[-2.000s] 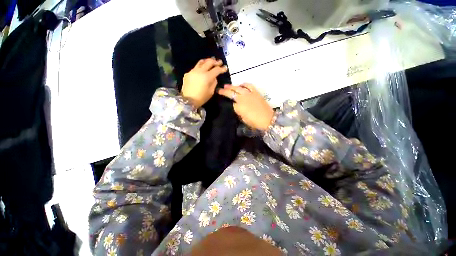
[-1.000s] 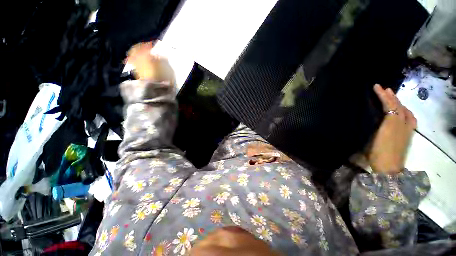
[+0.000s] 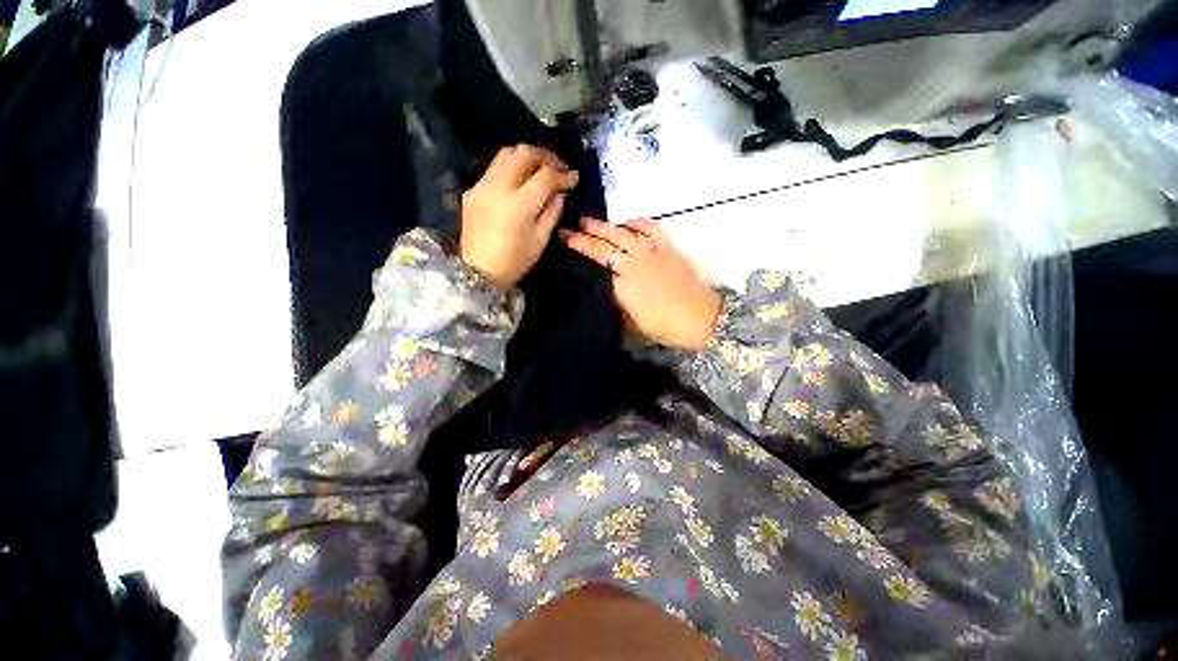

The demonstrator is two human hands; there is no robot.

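The black padded panel (image 3: 349, 194) lies on the white machine table, its right edge under the left end of the sewing machine head (image 3: 536, 52). The camouflage strip is hardly visible. My left hand (image 3: 514, 213) pinches black fabric at the panel's right edge, just below the needle area. My right hand (image 3: 652, 282) lies beside it with fingers extended on the fabric edge; whether it grips is unclear. The needle and presser foot are dark and blurred.
Dark thread snips (image 3: 734, 84) with a knotted black cord (image 3: 878, 140) lie right of the needle area. Crinkled clear plastic (image 3: 1021, 336) hangs at the table's right edge. Black pieces (image 3: 52, 297) hang at the far left. A lit display (image 3: 885, 8) shows at the top.
A second ago my left hand was far left by the dark heap and my right hand on the tilted panel. Now the panel lies flat at the machine with both hands near the needle.
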